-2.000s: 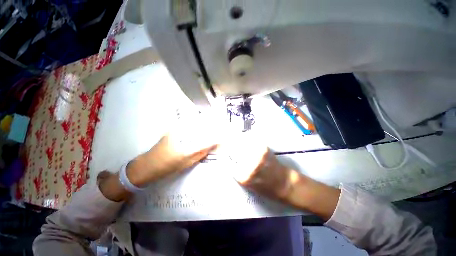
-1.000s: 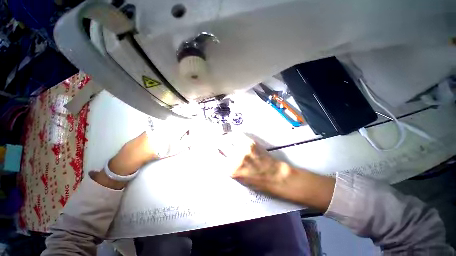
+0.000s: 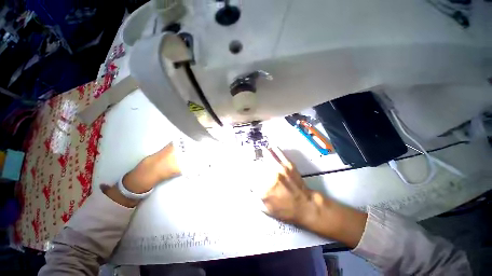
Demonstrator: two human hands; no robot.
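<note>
The white sewing machine (image 3: 334,64) stands across the top of the view. Its presser foot and needle (image 3: 258,141) show as a small dark cluster in strong lamp light. My right hand (image 3: 286,191) lies on the table just in front of the presser foot, fingers towards it. My left hand (image 3: 162,164) lies to the left of the needle, its fingers bleached by the light. Any fabric between the hands is washed out, so I cannot tell what either hand holds.
Blue and orange snips (image 3: 315,137) lie right of the needle, beside a flat black rectangle (image 3: 367,129). A white cable (image 3: 426,167) loops at its right. A grey-beige strip (image 3: 110,99) lies at the left, over the brown covering with red print (image 3: 59,161). Ruler marks run along the front edge.
The camera view has shifted between frames. My left hand lies farther from my right hand than two seconds ago. My right hand stays close in front of the presser foot, its fingers now pointing more towards it.
</note>
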